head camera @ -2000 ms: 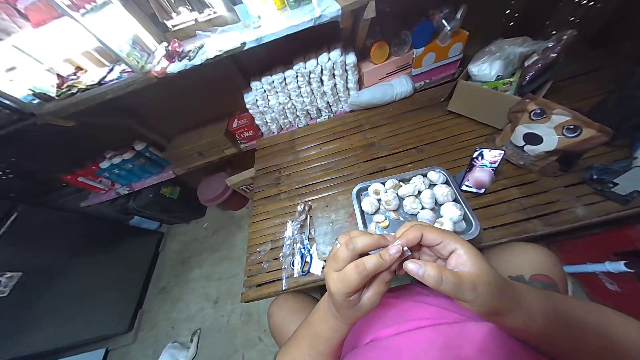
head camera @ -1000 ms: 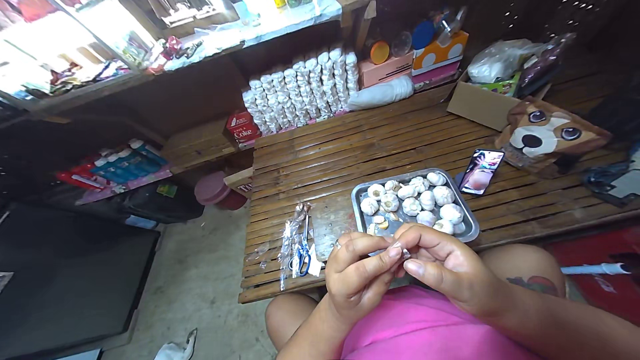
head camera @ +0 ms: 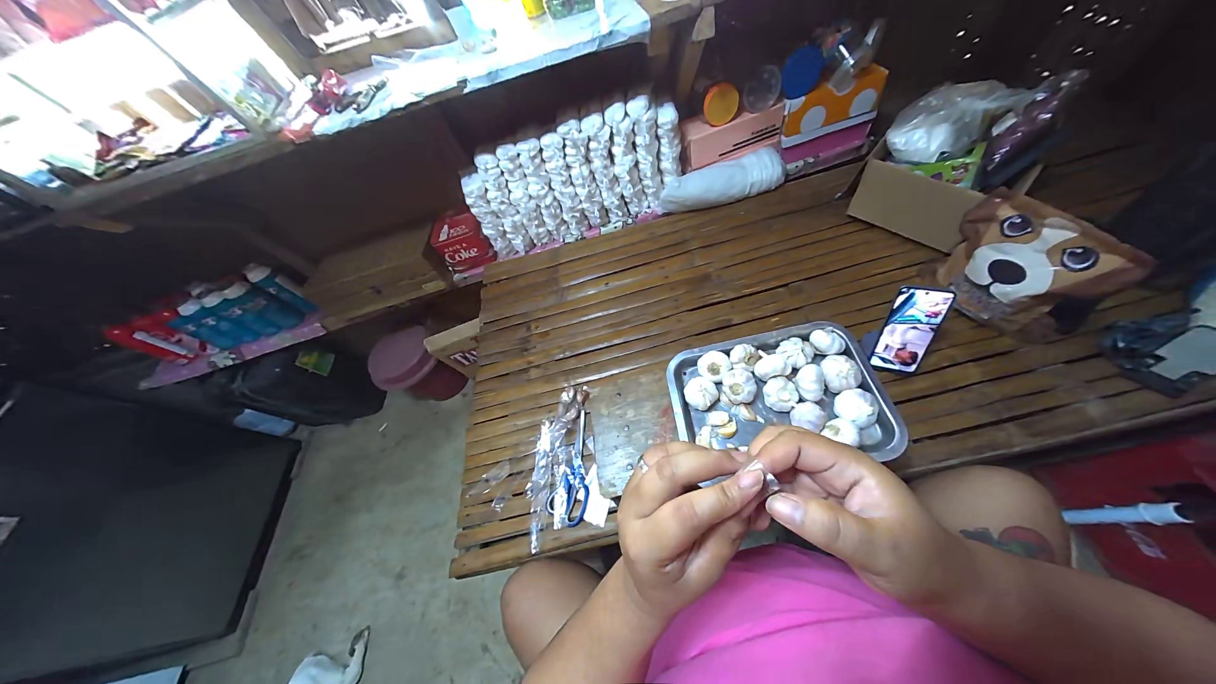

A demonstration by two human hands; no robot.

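My left hand (head camera: 686,518) and my right hand (head camera: 845,508) meet above the table's near edge, fingertips together. Between them they pinch a small, shiny piece (head camera: 769,484), which looks like clear plastic; most of it is hidden by the fingers. Just beyond the hands lies a metal tray (head camera: 898,432) with several whole garlic bulbs (head camera: 739,386) and a few loose cloves (head camera: 727,429). Left of the tray is a flat, worn board (head camera: 622,427). Blue-handled scissors (head camera: 573,489) lie beside it, next to clear plastic strips (head camera: 543,465).
A lit phone (head camera: 912,330) lies right of the tray, near a dog-face bag (head camera: 1035,261) and an open cardboard box (head camera: 907,204). Stacked white packs (head camera: 579,176) and a rolled white bag (head camera: 727,180) line the slatted bamboo table's (head camera: 589,304) far edge. A pink bucket (head camera: 413,361) stands on the floor.
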